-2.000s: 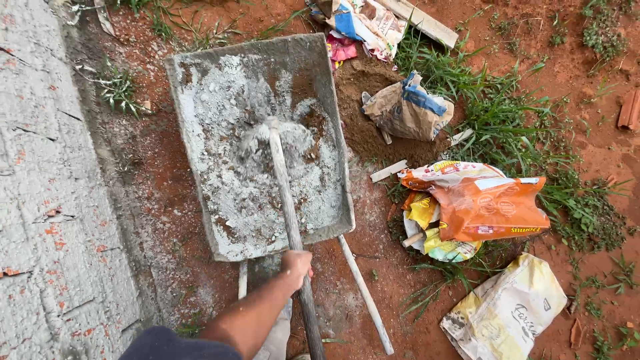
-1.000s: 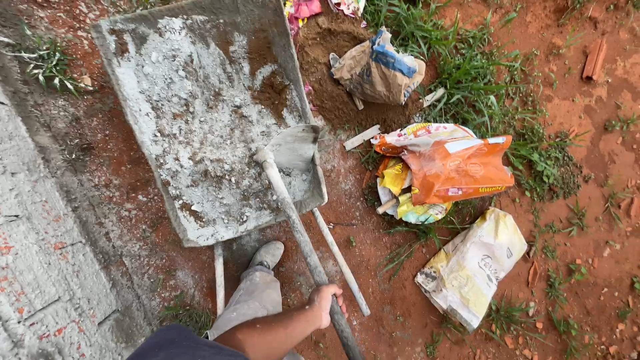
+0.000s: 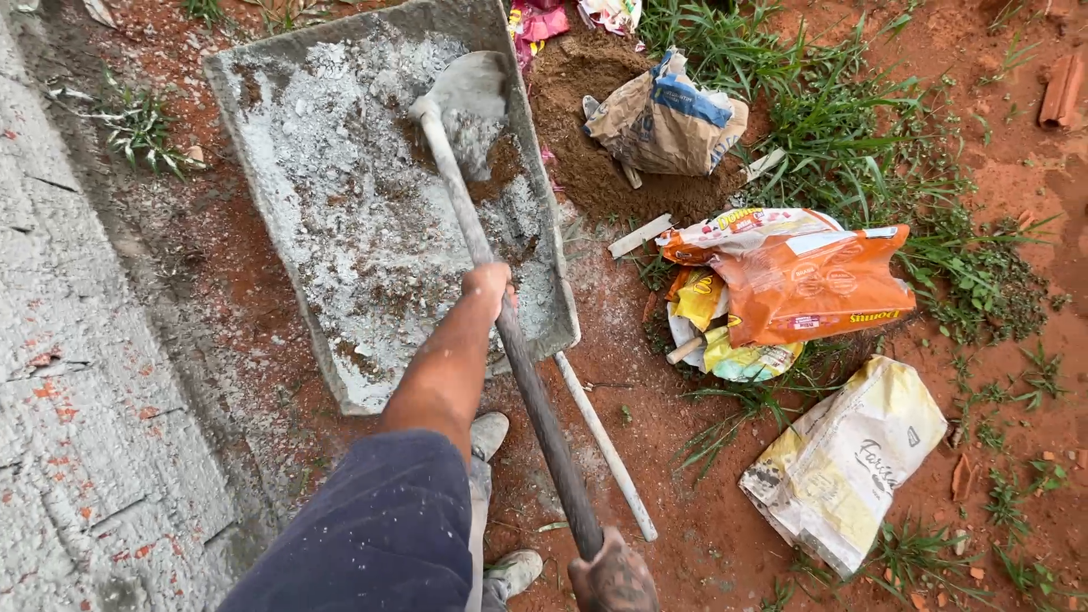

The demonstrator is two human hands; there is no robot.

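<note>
My left hand [image 3: 489,289] is closed around the middle of a long wooden handle [image 3: 544,416]. Lower down, my right hand [image 3: 614,574], darkened with dirt, grips the handle's end near the bottom edge. The handle belongs to a hoe, whose metal blade [image 3: 473,85] lies in the upper right part of a grey, wheelbarrow-like tray [image 3: 280,246], against the dry mix. That mix [image 3: 365,187] is pale grey powder and lumps with patches of brown sand, partly over the blade. A pale bar [image 3: 605,446] extends from the tray's lower right corner.
At left runs a rough grey mortared wall [image 3: 93,408]. Right of the tray are brown sand [image 3: 578,85], a torn paper sack [image 3: 671,123], an orange plastic bag [image 3: 816,285] and a white-yellow sack [image 3: 850,467]. My shoes [image 3: 489,435] stand below the tray on red soil.
The hoe blade has moved from the tray's lower right corner to its upper right part. My left hand has moved up towards the tray with the handle. My right hand has come into view.
</note>
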